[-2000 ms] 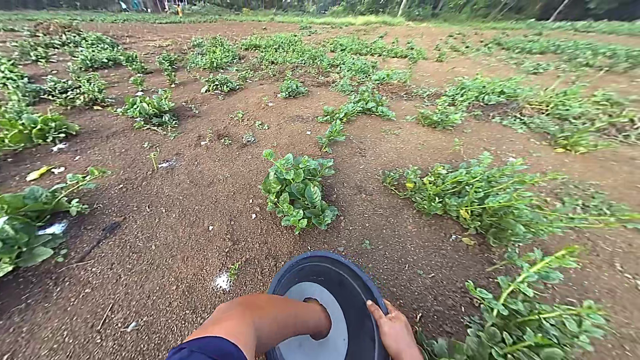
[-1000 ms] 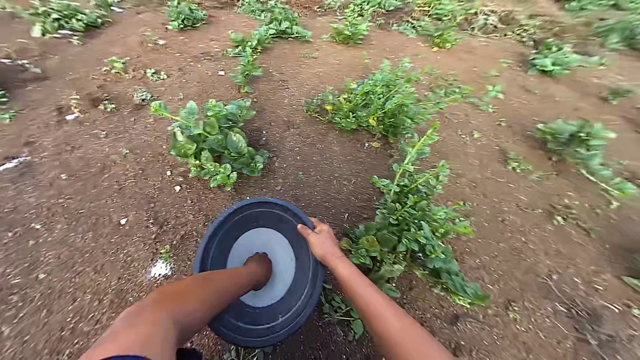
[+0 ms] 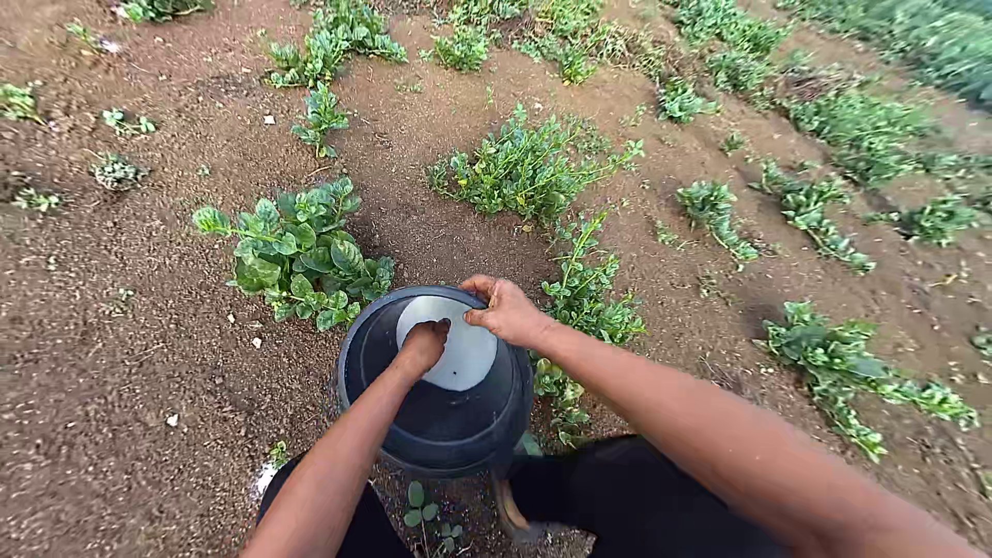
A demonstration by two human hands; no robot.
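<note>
A round black plastic tub point(image 3: 442, 434) is held over the soil between my legs, tipped so that its inside shows. White granular material point(image 3: 465, 360) lies at its bottom. My left hand point(image 3: 426, 341) is inside the tub over the white material, its fingers curled; whether it holds some of the material cannot be told. My right hand point(image 3: 504, 310) grips the tub's far right rim, thumb inside and fingers outside. A leafy green plant point(image 3: 302, 256) grows just beyond the tub on the left.
Bushy plants point(image 3: 527, 170) stand ahead, and another plant point(image 3: 593, 294) grows close by my right forearm. More plants point(image 3: 845, 364) spread over the brown soil point(image 3: 155, 333) at right. A small white patch point(image 3: 265, 479) lies on the ground near my left leg.
The view has turned downward and to the right. The tub now tilts away from me, and my right hand is farther round its far rim. My left hand remains inside.
</note>
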